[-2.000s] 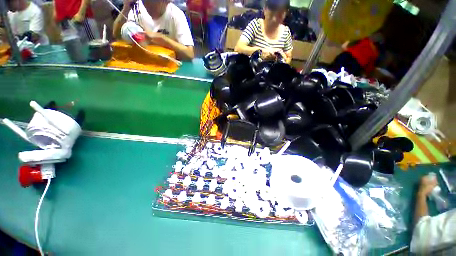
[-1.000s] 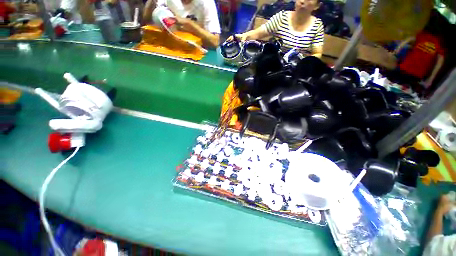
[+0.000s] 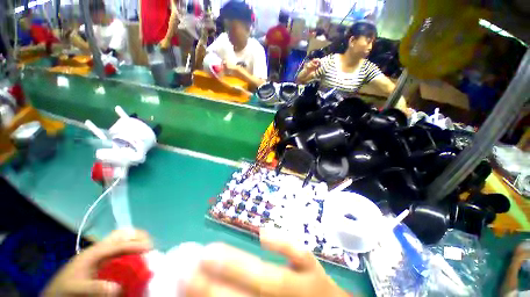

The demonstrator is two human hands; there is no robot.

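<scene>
My left hand (image 3: 99,262) and my right hand (image 3: 261,270) are at the bottom of the view, blurred and cut off by the edge. Between them they hold a white unit with a red fitting (image 3: 125,274). A pale antenna (image 3: 120,203) seems to stick up from it, blurred. My left hand is around the red part and my right hand is on the white part. A partly assembled white unit (image 3: 131,139) with two antennas, a red fitting and a white cable (image 3: 87,217) stands on the bench at the left.
A tray (image 3: 232,227) of small wired parts is at the centre, a white round housing (image 3: 351,223) on its right end. Black shells (image 3: 360,145) are heaped behind it. Plastic bags (image 3: 430,261) lie right. A slanted metal pole (image 3: 488,127) and the conveyor belt (image 3: 192,125) are beyond.
Both my hands have come into view with a white-and-red unit. The view has tilted up, showing more of the people behind. The person in stripes has turned and stretched out an arm.
</scene>
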